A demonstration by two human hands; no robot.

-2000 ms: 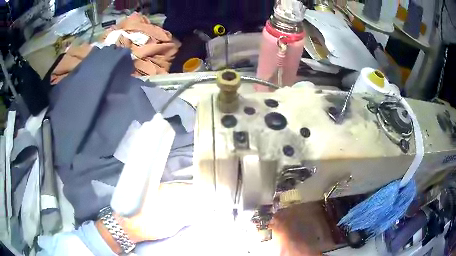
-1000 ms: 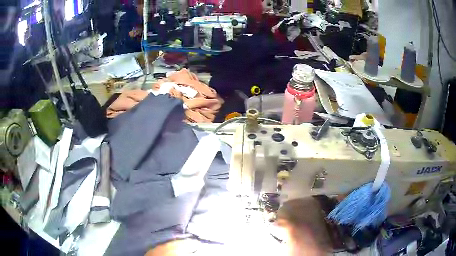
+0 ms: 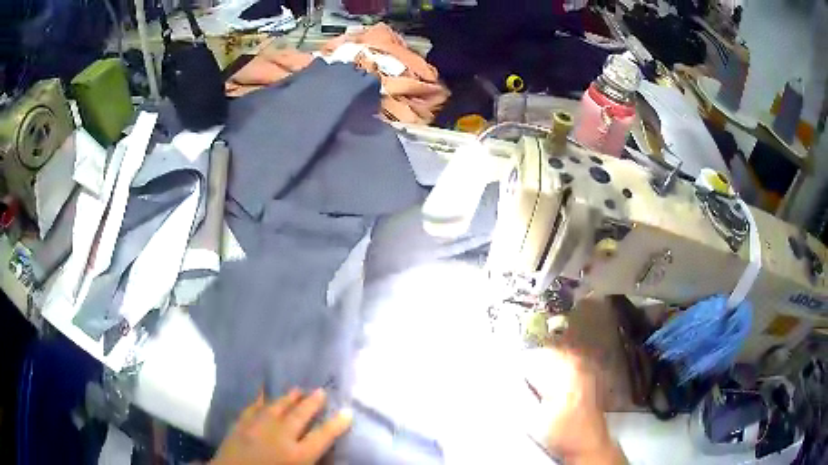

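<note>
The dark grey cloth panel [image 3: 272, 300] lies left of the cream sewing machine head [image 3: 545, 209] and turns white in the lamp glare towards the needle area [image 3: 536, 309]. My left hand [image 3: 283, 430] rests on the panel at the bottom edge, fingers apart, partly cut off by the frame. My right hand [image 3: 574, 413] is just below and right of the needle area. Its fingers are washed out by glare, with a thin dark line beside them; whether it holds anything cannot be told. The white lamp [image 3: 458, 191] hangs left of the head.
White and grey cut strips [image 3: 136, 227] lie far left, near a green block [image 3: 103, 102] and another machine part [image 3: 36, 132]. An orange-peach cloth pile [image 3: 404, 77], pink bottle [image 3: 606, 118] and thread cone [image 3: 714, 182] stand behind. A blue tassel [image 3: 706, 338] hangs from the arm.
The view has shifted, so the machine sits further right and tilted. My left hand, earlier under the lamp beside the needle, is now further left on the grey panel. My right hand shows more clearly.
</note>
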